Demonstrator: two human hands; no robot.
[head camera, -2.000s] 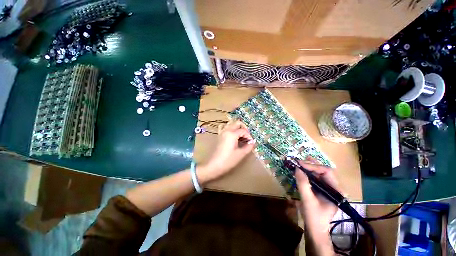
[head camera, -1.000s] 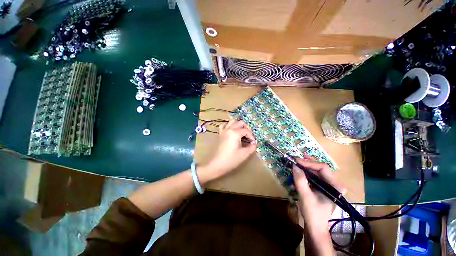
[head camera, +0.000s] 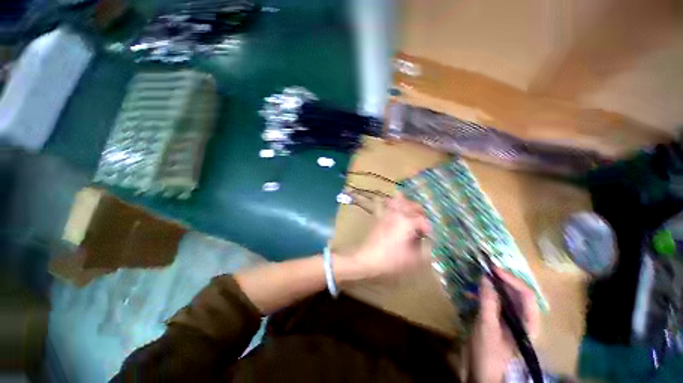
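The frame is blurred. A green-and-cream PCB panel (head camera: 468, 217) lies slanted on the brown cardboard mat (head camera: 374, 290). My left hand (head camera: 397, 236) is at the panel's left edge, fingertips pinched together; whether a lead is between them cannot be made out. Thin dark leads (head camera: 372, 176) run left from the panel's upper left edge, with a pale disc (head camera: 344, 198) at an end. My right hand (head camera: 503, 318) holds the black soldering iron (head camera: 515, 323), its tip end over the panel's lower half.
A lead bundle (head camera: 326, 126) with pale discs lies left of the mat. A panel stack (head camera: 153, 135) stands further left, heaped leads (head camera: 191, 34) behind it. A round pot (head camera: 589, 243) and green cap (head camera: 663, 241) are at right. An upright cardboard screen (head camera: 487, 63) stands behind.
The view has swung, so the bench appears tilted and shifted right, with blur. My hands keep about the same places at the panel; the iron stays in my right hand.
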